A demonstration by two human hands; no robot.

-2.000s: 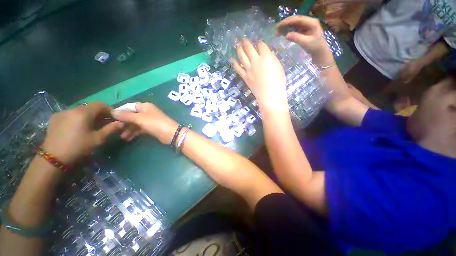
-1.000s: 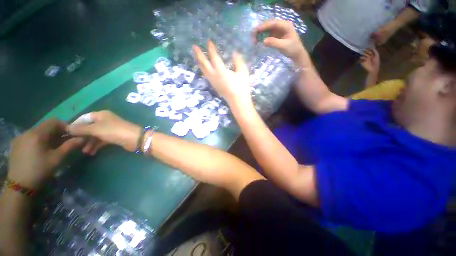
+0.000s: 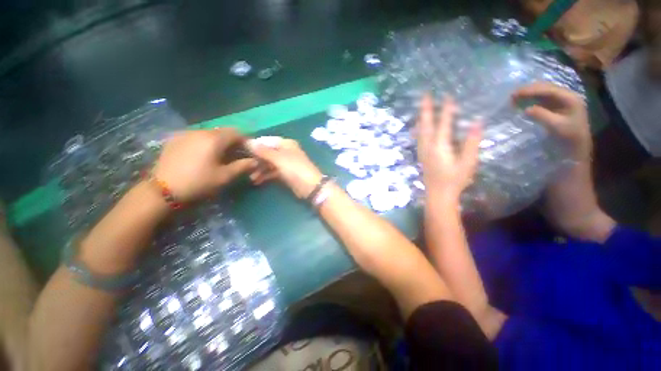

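My left hand (image 3: 199,165), with an orange bracelet, meets my right hand (image 3: 285,165), with dark and pale bracelets, above the bench. Their fingertips are close together. A small white shape (image 3: 267,141) is at my right thumb and fingertips; blur hides whether it is a part or a finger cover. Anything pinched between the fingers is hidden. A clear tray with rows of bright square units (image 3: 199,293) lies below my left hand and forearm, partly covered by them. A pile of loose white square casings (image 3: 366,145) lies to the right of my hands.
A neighbour in blue (image 3: 580,290) sits at the right, both hands over clear, cloudy-looking trays (image 3: 435,65). Stray small parts (image 3: 240,69) lie on the dark belt beyond the green strip (image 3: 290,103). Another person (image 3: 641,94) is at the upper right.
The camera view has swung, so my hands, the pile and the neighbour appear further right than a second ago, and more of the left tray shows. My hands stay together in the same pose.
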